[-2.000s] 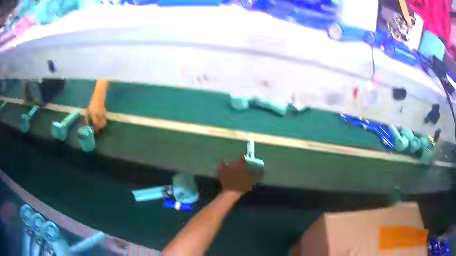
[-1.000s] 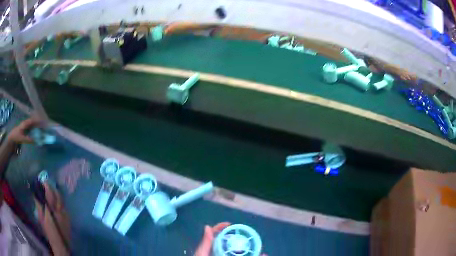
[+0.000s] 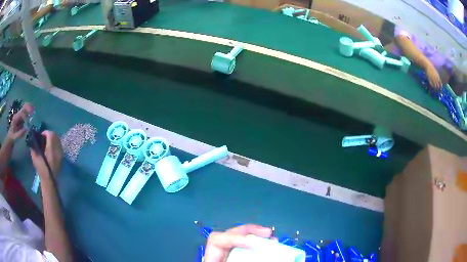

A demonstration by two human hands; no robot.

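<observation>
My left hand (image 3: 233, 243) is at the bottom edge, partly cut off, its fingers closed round a pale light-blue fan part (image 3: 271, 253). The part is overexposed and cut off by the edge. Bright blue battery cells (image 3: 335, 252) lie behind and beside it on the bench, some with thin leads. Three open fan halves (image 3: 134, 141) with spoked heads and small boards in their handles lie side by side at left centre. A closed fan body (image 3: 173, 174) lies against them, its handle pointing right. My right hand is not in view.
The belt (image 3: 205, 107) runs behind the bench's pale rail (image 3: 287, 180), carrying an open fan with a blue cell (image 3: 384, 139). A carton (image 3: 427, 204) stands at right. At left, a neighbour's hands (image 3: 48, 153) hold a dark tool beside small silvery bits (image 3: 78, 140). Another person's arm reaches in at upper right.
The view has swung down from the belt to the bench. The round spoked face seen in my hand a second ago no longer shows. Blue cells have come into view.
</observation>
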